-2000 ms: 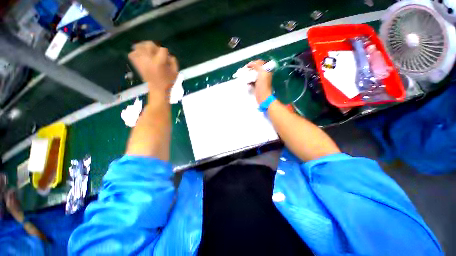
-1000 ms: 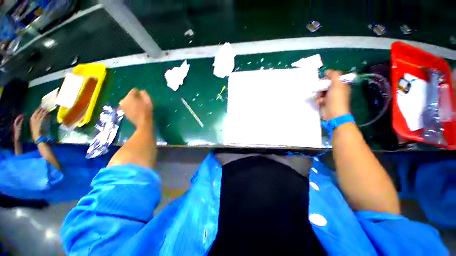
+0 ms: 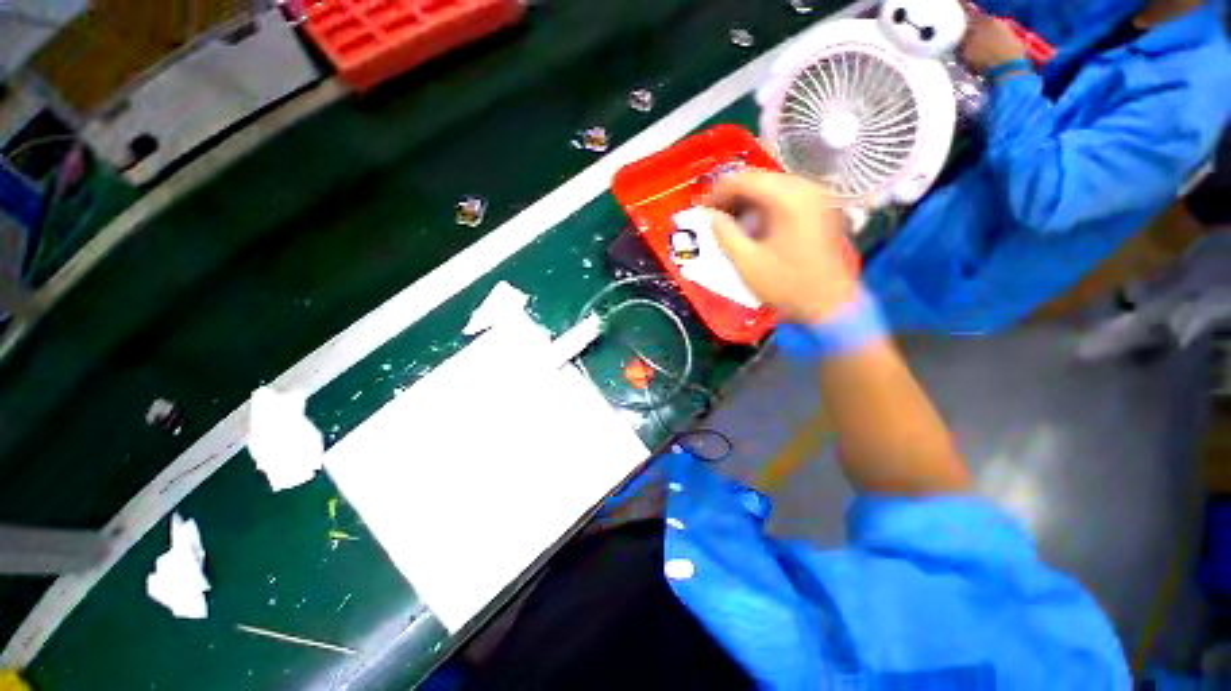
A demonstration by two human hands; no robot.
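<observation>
My right hand (image 3: 783,243), with a blue band at the wrist, is over the red parts bin (image 3: 655,182). Its fingers are curled and blurred, so I cannot tell whether they hold anything. A small module (image 3: 685,244) lies on white paper (image 3: 716,270) in the bin, just left of my fingers. The dispensing syringe (image 3: 578,340) lies at the upper right corner of the white work mat (image 3: 486,459), with its clear air hose (image 3: 689,354) looped beside it. My left hand is not in view.
Crumpled wiping papers (image 3: 281,439) and a thin stick (image 3: 297,639) lie on the green bench. A conveyor (image 3: 338,176) carries spaced modules beyond the pale rail. A white fan (image 3: 840,128) stands behind the bin. Another person in blue (image 3: 1080,149) is at the right.
The view has turned to the right. My right hand has let go of the syringe and moved over the red bin. My left hand has left the picture.
</observation>
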